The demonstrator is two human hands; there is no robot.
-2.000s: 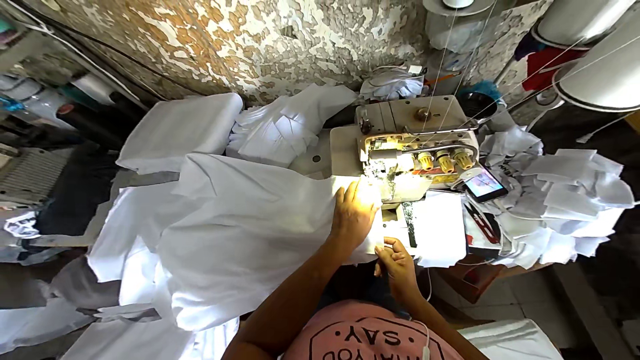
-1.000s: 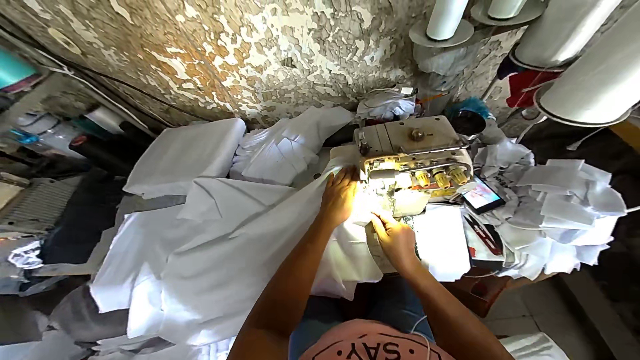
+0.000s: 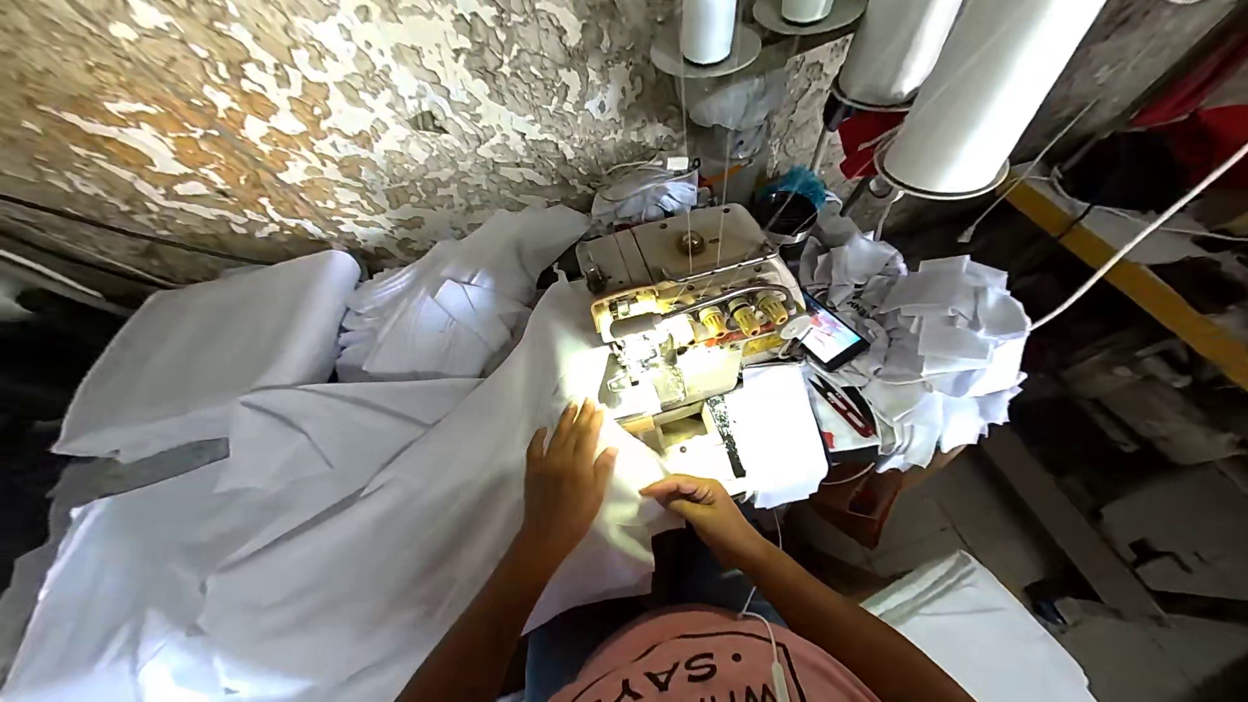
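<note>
A serger sewing machine (image 3: 692, 302) stands ahead of me, its lamp lighting the needle area. A large white fabric piece (image 3: 419, 517) spreads from the machine across the left side and down toward my lap. My left hand (image 3: 568, 473) lies flat on this fabric with its fingers apart, just in front of the presser foot. To its right, my right hand (image 3: 697, 495) pinches the fabric's edge between thumb and fingers, near the front of the machine. The cloth right at the needle is washed out by glare.
Folded white fabric (image 3: 219, 341) and a stack of white pieces (image 3: 429, 322) lie at the back left. Right of the machine are a phone (image 3: 831, 333), red thread snips (image 3: 843, 405) and a heap of white cut pieces (image 3: 941, 341). Large thread cones (image 3: 985, 97) stand behind.
My left hand has come back from beside the needle area toward me and now lies flat. My right hand has moved from close by the machine to the fabric's edge. The view has shifted.
</note>
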